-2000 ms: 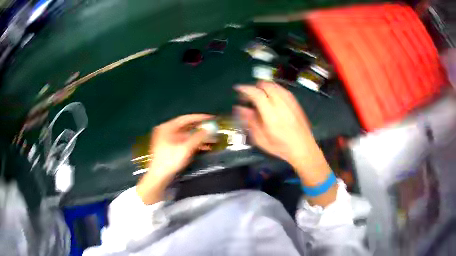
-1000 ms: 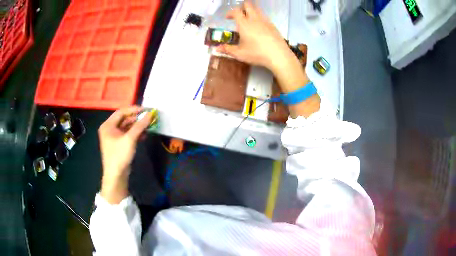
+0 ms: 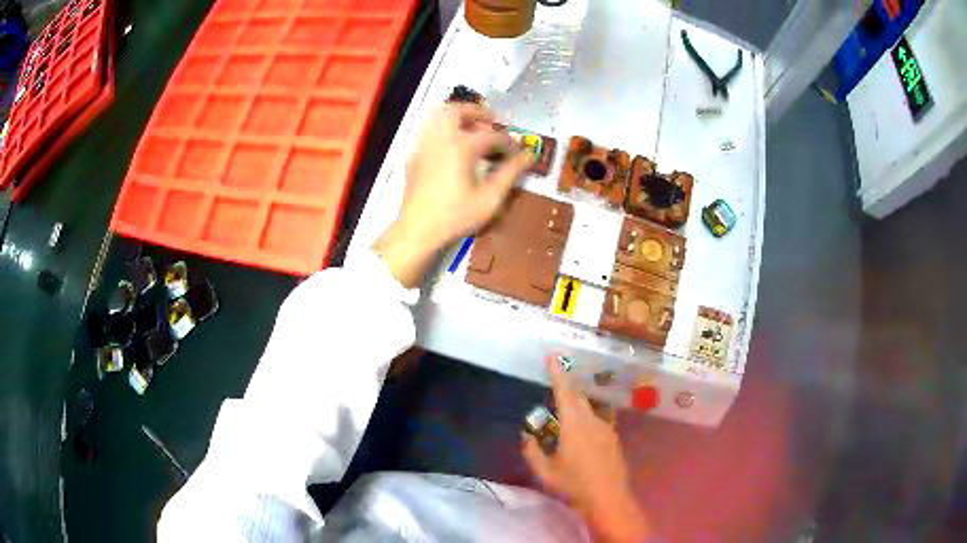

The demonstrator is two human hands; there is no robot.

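Note:
My left hand (image 3: 451, 180) reaches over the white machine table. Its fingertips are closed at a smartwatch case (image 3: 531, 142) with a yellow-green inside, at a small brown block (image 3: 544, 159); blur hides how it sits there. My right hand (image 3: 589, 456) is low at the machine's front edge. Its thumb and curled fingers hold another smartwatch case (image 3: 542, 426), and its raised index fingertip is at a button on the front edge. One more teal-rimmed case (image 3: 719, 217) lies on the table's right side.
The machine table (image 3: 445, 334) bears a flat brown fixture plate (image 3: 520, 249), brown nests (image 3: 594, 170), a blue stick (image 3: 461, 255) and pliers (image 3: 716, 69) at the back. A red button (image 3: 645, 398) is near my right hand. A red-orange tray (image 3: 255, 127) and several screen modules (image 3: 161, 342) lie left.
My left hand has moved from the machine's left front corner up to the small block. My right hand has left the block and come down to the front edge, with a case in it. The view has shifted.

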